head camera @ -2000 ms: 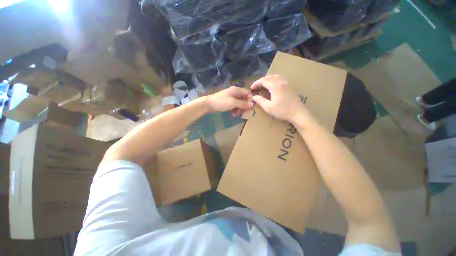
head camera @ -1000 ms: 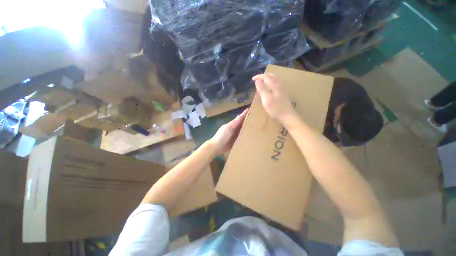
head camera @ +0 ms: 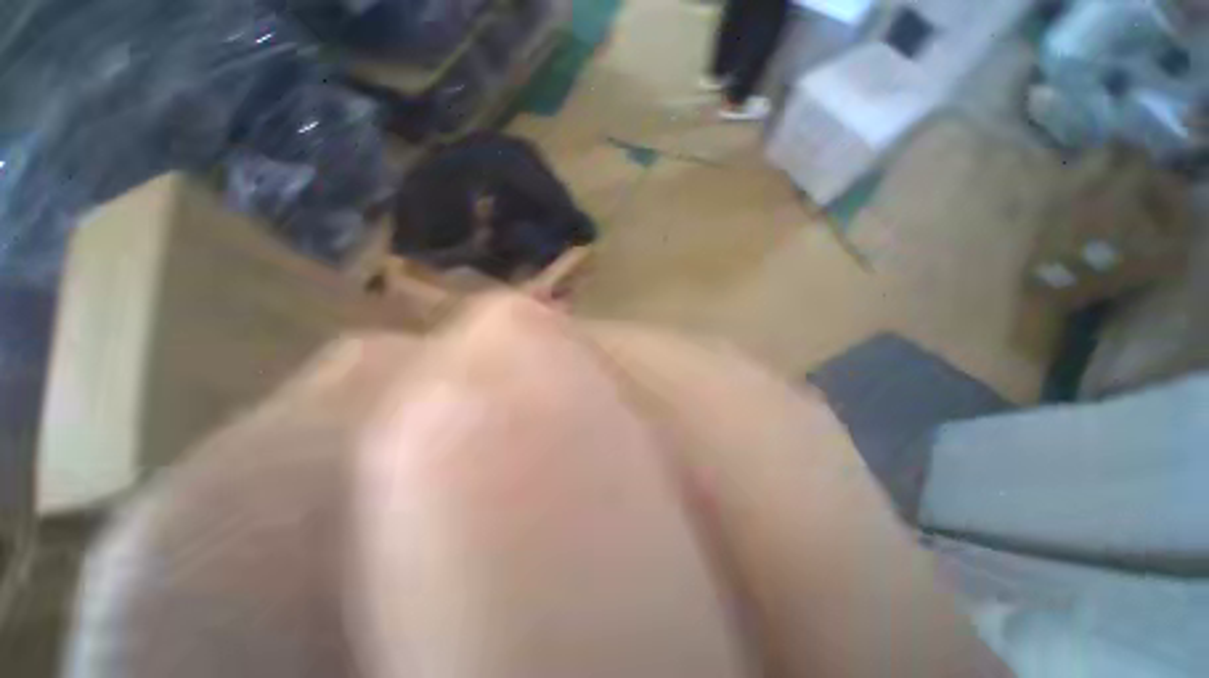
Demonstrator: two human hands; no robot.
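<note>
A plain brown carton stands at the left, tall and narrow in this view, with two sides showing. Large, blurred bare skin, very close to the camera, fills the lower middle and hides much of what lies below. It looks like my bent arms. I cannot make out my left hand or my right hand in it, nor whether either holds anything. The carton's right part runs behind the blurred skin. No print can be read on it.
A person's dark-haired head is low, just beyond my arms. Film-wrapped dark units stand at the upper left. Flattened cardboard covers the floor. White boxes are at the upper right, a pale box at the right. Another person's legs show at the top.
The view has swung to the right and blurred. My hands have left the front of the FURRION carton, and bare skin now blocks the near view.
</note>
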